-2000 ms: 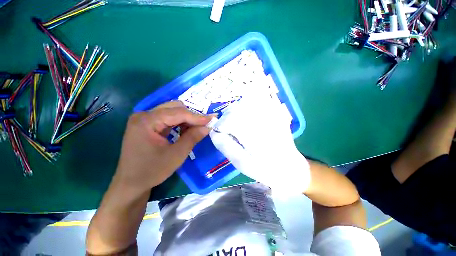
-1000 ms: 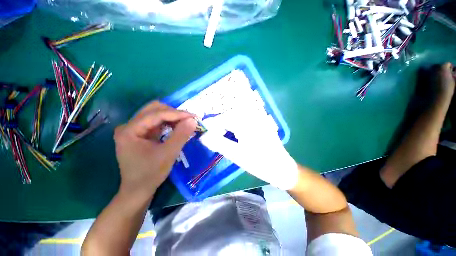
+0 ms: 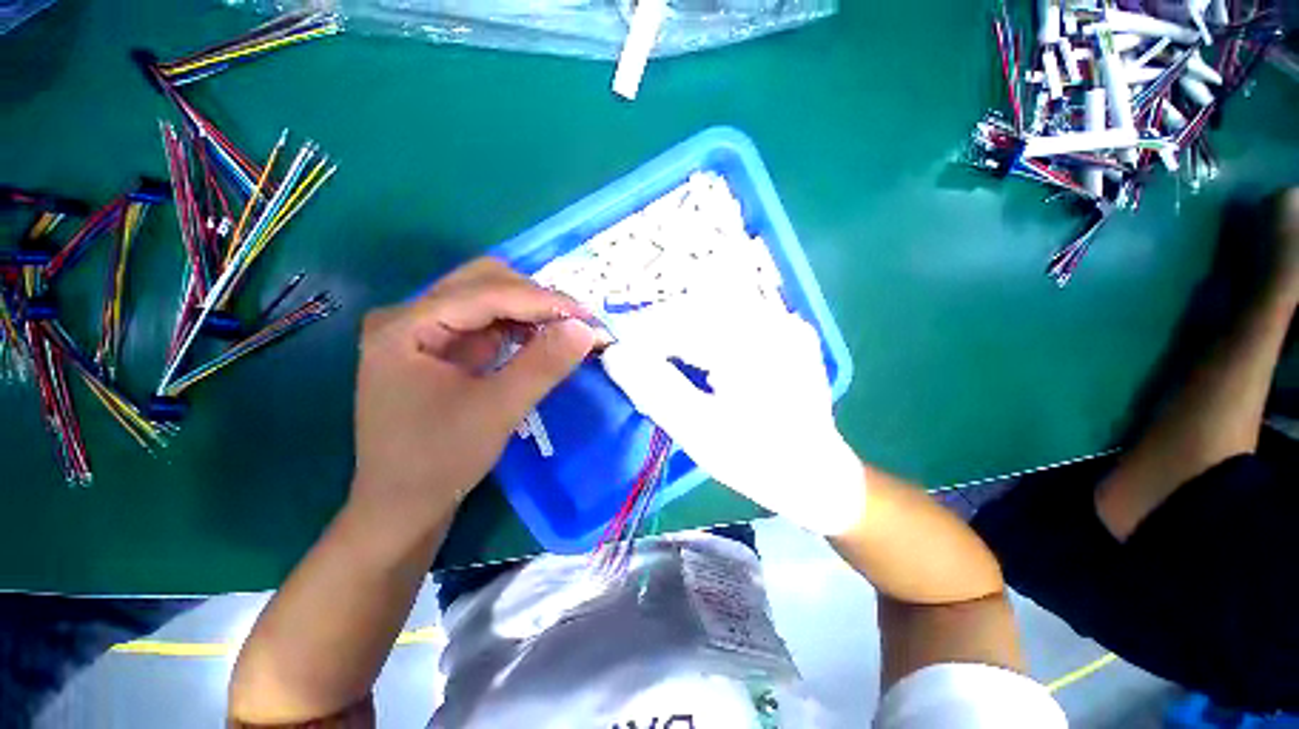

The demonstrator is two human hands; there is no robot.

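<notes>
The blue tray (image 3: pixel 812 306) lies in front of me with small white pieces (image 3: pixel 677 235) heaped in its far part. My left hand (image 3: pixel 463 378), bare, pinches something tiny at the fingertips above the tray; the fingers hide most of it. My right hand (image 3: pixel 741 399), in a white glove, meets the left fingertips and holds a wire harness (image 3: pixel 641 491). Its red, dark and pale wires hang from under the glove over the tray's near rim. The harness's upper part is hidden by the glove. A few white pieces lie near my left fingers.
Unsleeved harnesses (image 3: pixel 235 257) are spread on the left of the green bench (image 3: pixel 470 128). A heap of sleeved harnesses (image 3: pixel 1111 100) lies at the far right. A clear plastic bag (image 3: pixel 499 22) and a large white sleeve (image 3: pixel 640 50) are at the far edge. Another person's arm (image 3: pixel 1211 385) is at right.
The hanging wires have swung out from inside the tray to over its near rim. Both hands stay together at the fingertips. The camera view has shifted slightly.
</notes>
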